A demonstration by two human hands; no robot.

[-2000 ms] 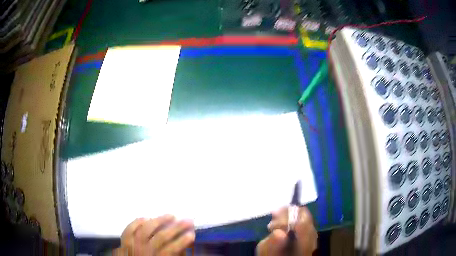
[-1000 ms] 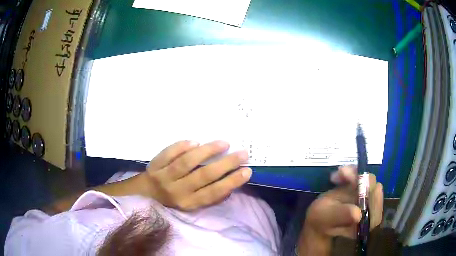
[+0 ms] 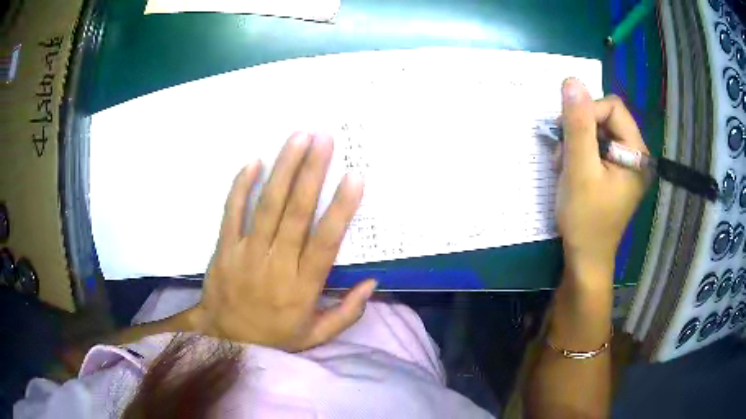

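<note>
The inspection record sheet [image 3: 442, 147] lies on the green mat, mostly glaring white, with faint printed rows at its middle and right part. My left hand [image 3: 278, 245] lies spread and flat on the sheet's lower left part, fingers apart, holding nothing. My right hand [image 3: 601, 172] is at the sheet's right edge, closed around the gel pen [image 3: 626, 155]. The pen's tip end points left onto the printed rows and its black barrel points right. Whether the tip touches the paper cannot be told.
A cardboard carton [image 3: 37, 155] with black writing stands at left, discs at its lower part. The foam tray stack [image 3: 687, 327] with ringed discs is at right. A green pen-like handle [image 3: 630, 24] and note sheets [image 3: 245, 8] lie at the top.
My right hand has moved up onto the sheet's right side, and the pen has turned from upright to pointing left. My left hand has spread flat on the paper. The view has shifted.
</note>
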